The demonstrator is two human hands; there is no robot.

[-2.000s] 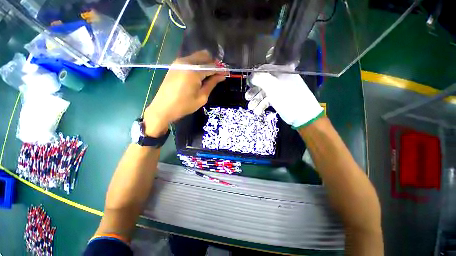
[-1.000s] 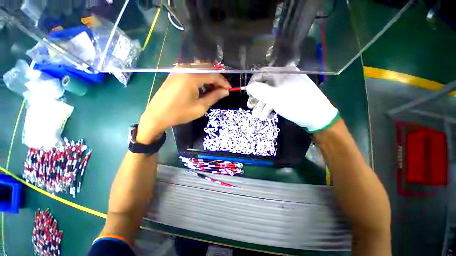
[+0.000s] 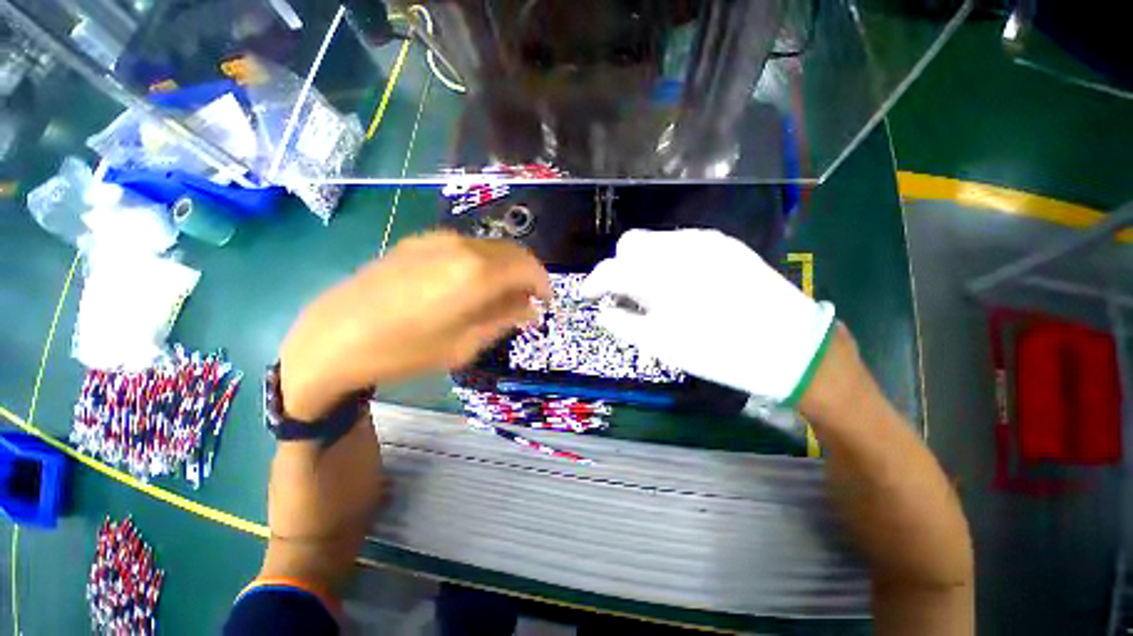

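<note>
My bare left hand [image 3: 416, 311], with a dark wristwatch, is over the left side of the heap of tiny white pieces [image 3: 590, 342] in the black tray. It is blurred, its fingers are bent together, and whether it holds anything cannot be made out. My right hand [image 3: 708, 298], in a white glove with a green cuff, is over the right part of the heap, fingertips at the pieces; what it may hold is hidden. A pile of red, black and white leads [image 3: 534, 408] lies in front of the tray's blue strip [image 3: 596, 390].
The dark machine head [image 3: 596, 87] and clear guard [image 3: 547, 183] are beyond my hands. Metal rings [image 3: 516, 221] and leads [image 3: 497, 184] lie behind the tray. A ribbed grey panel [image 3: 621, 509] is nearest me. Lead bundles [image 3: 155, 416], bags and blue bins are left; a red bin [image 3: 1069, 395] is right.
Both hands have come back from under the machine head to over the tray. The red lead seen between them is no longer visible. The rings behind the tray are uncovered.
</note>
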